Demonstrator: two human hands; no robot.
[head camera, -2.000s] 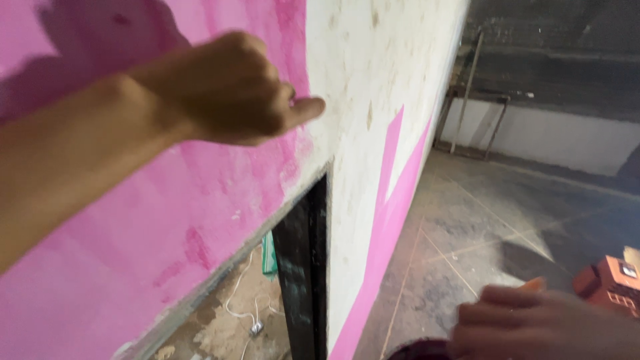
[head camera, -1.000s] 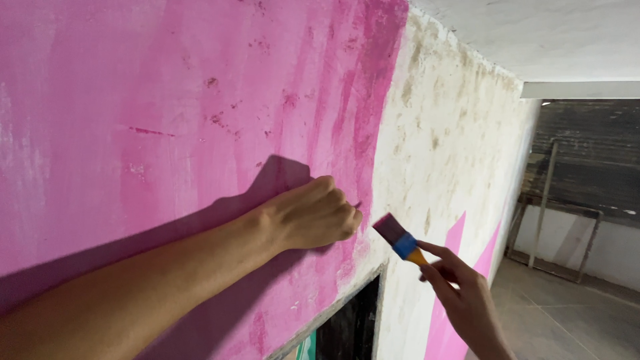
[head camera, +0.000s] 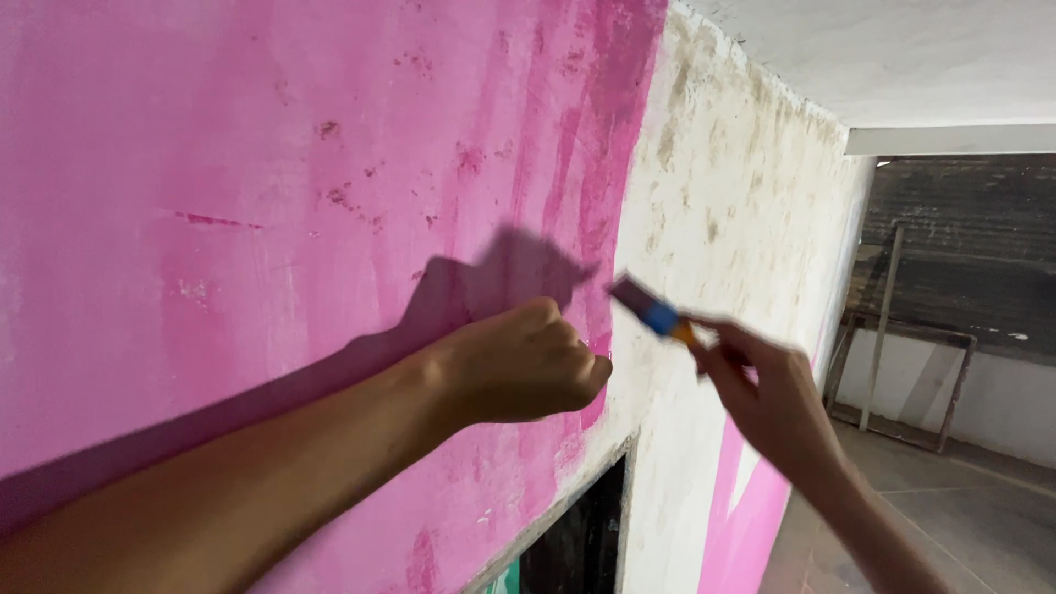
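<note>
My right hand (head camera: 763, 388) holds a flat paintbrush (head camera: 656, 312) by its yellow handle. The brush has a blue ferrule, and its dark bristles point up and left, close to the edge where the pink paint (head camera: 371, 165) meets the white wall (head camera: 709, 223). My left hand (head camera: 536, 363) is closed in a fist in front of the pink area, just left of that edge. Whether it touches the wall or has anything inside it, I cannot tell. Its shadow falls on the pink paint behind it.
Below the hands is the corner of a dark opening (head camera: 577, 528) in the wall. A white ceiling (head camera: 932, 58) slopes overhead. At the far right, a metal frame (head camera: 961, 388) and a pole (head camera: 883, 330) lean by a low wall. Pink shapes (head camera: 742, 528) mark the lower white wall.
The view has swung up from the floor and opening to the wall. My right hand, low at the right two seconds ago, is now raised beside the paint edge with the brush.
</note>
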